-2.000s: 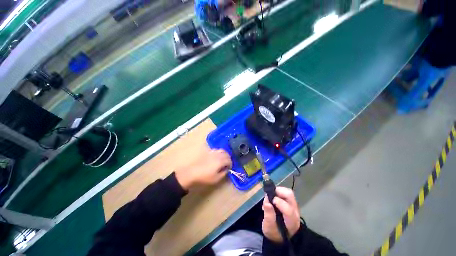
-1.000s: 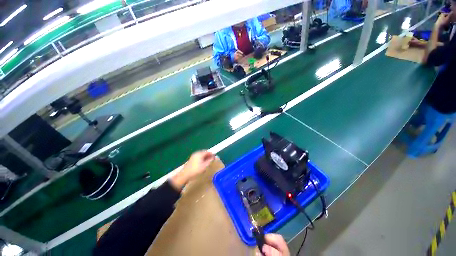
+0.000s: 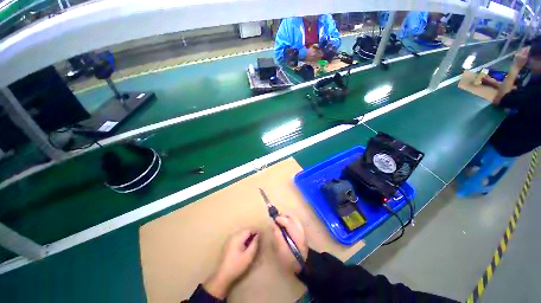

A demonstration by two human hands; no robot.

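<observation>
My right hand (image 3: 289, 239) grips the soldering iron (image 3: 287, 234) like a pen above the tan work board (image 3: 178, 237), its bare metal tip pointing up and away. My left hand (image 3: 239, 255) is beside it on the left, over the board, fingers curled together. A small dark reddish piece (image 3: 251, 239) shows at its fingertips; its exact shape is too small to tell. The two hands are apart, and the iron's tip touches nothing.
A blue tray (image 3: 320, 223) right of the board holds the iron stand (image 3: 339, 195) with a yellow pad and a black fan (image 3: 388, 161). A headset (image 3: 133, 168) and another headset (image 3: 330, 92) lie on the green conveyor (image 3: 231, 133). People sit across the belt and at far right.
My right hand has brought the iron from the tray side to over the board. My left hand has come back from the board's far edge towards me. The view has shifted.
</observation>
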